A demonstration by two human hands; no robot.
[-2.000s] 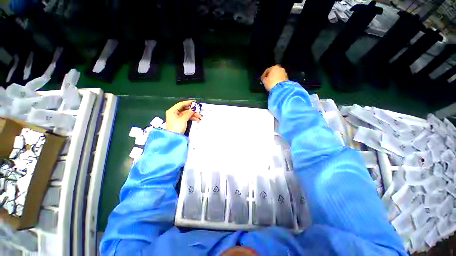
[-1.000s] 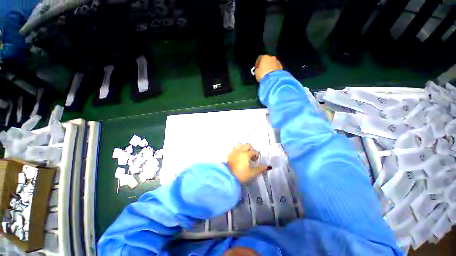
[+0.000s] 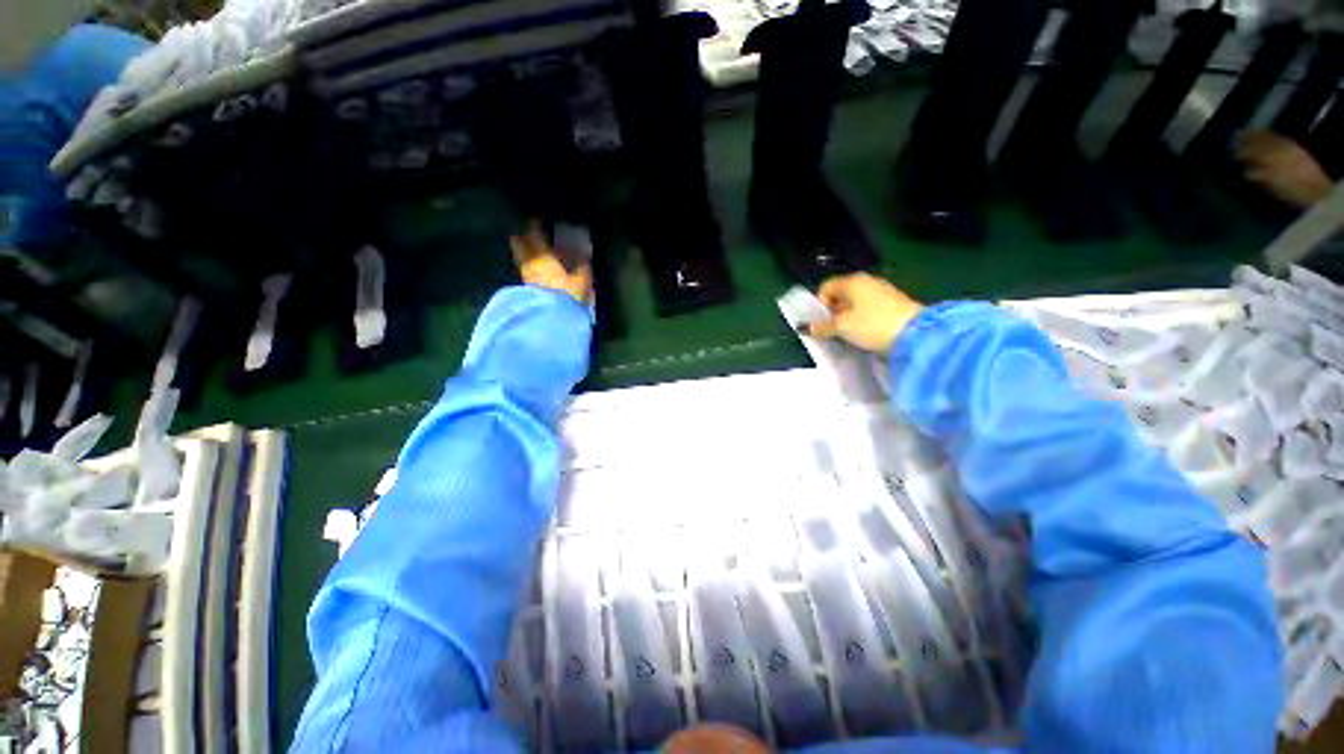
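My left hand (image 3: pixel 554 271) reaches to a black fixture in the back row. A pale piece (image 3: pixel 572 240) shows at its fingertips; I cannot tell whether the fingers grip it. My right hand (image 3: pixel 867 312) pinches the end of a whitish translucent sleeve (image 3: pixel 803 308) above the far edge of the white tray. The tray (image 3: pixel 686 395) lies in front of my body, with narrow sleeves in its pockets. Black fixtures (image 3: pixel 690 280) stand on the green strip. My left sleeve partly hides the small white squares (image 3: pixel 342 526).
Stacked trays (image 3: pixel 221 589) with loose sleeves stand at left beside an open brown carton (image 3: pixel 124 648) of small white pieces. A tray heaped with sleeves (image 3: pixel 1253 398) is at right. Another person's hand (image 3: pixel 1285 167) is at far right, and a blue sleeve (image 3: pixel 74 111) at upper left.
My left hand has moved from over the tray forward to a fixture. My right hand has come back from the fixtures to the tray's far edge with a sleeve. The view has shifted.
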